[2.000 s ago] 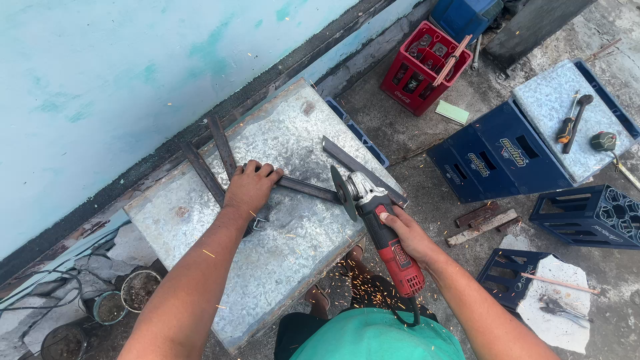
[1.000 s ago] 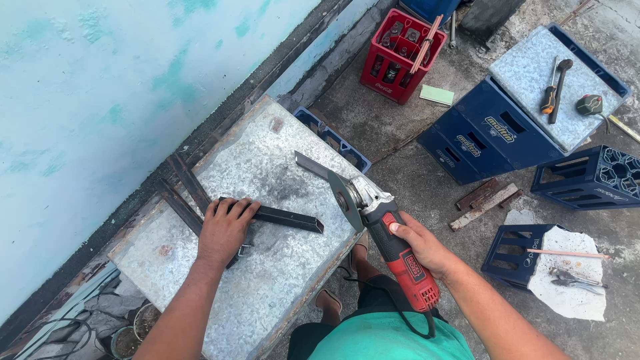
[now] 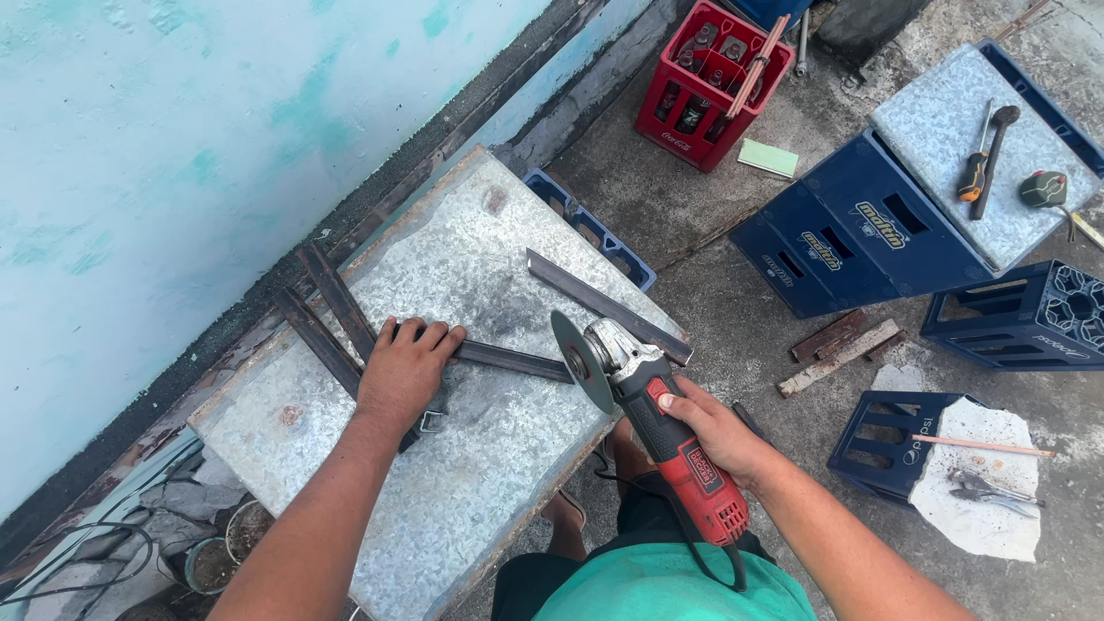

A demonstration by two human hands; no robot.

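Note:
My left hand (image 3: pixel 407 371) presses a dark steel bar (image 3: pixel 513 358) down on the galvanized sheet-metal tabletop (image 3: pixel 466 517). Two more dark steel bars (image 3: pixel 323 332) run from under that hand toward the wall. My right hand (image 3: pixel 711 427) grips a red and black angle grinder (image 3: pixel 677 448), thumb at its red switch. The grinder's disc (image 3: pixel 580 360) stands at the right end of the held bar; whether they touch cannot be told. No sparks show. A separate angle-shaped steel piece (image 3: pixel 608 306) lies beyond the disc. A small metal clip or offcut (image 3: pixel 431 422) sits beside my left wrist.
The painted wall (image 3: pixel 216 129) borders the table. A red bottle crate (image 3: pixel 711 86) and blue crates (image 3: pixel 845 224) stand on the concrete, one topped with a screwdriver (image 3: pixel 975 164) and a hammer-like tool (image 3: pixel 992 159). The grinder's cord (image 3: pixel 707 561) hangs near my body.
Sparks flew two seconds ago and none show now. One second ago the disc was apart from the held bar's free end; now it is at that end.

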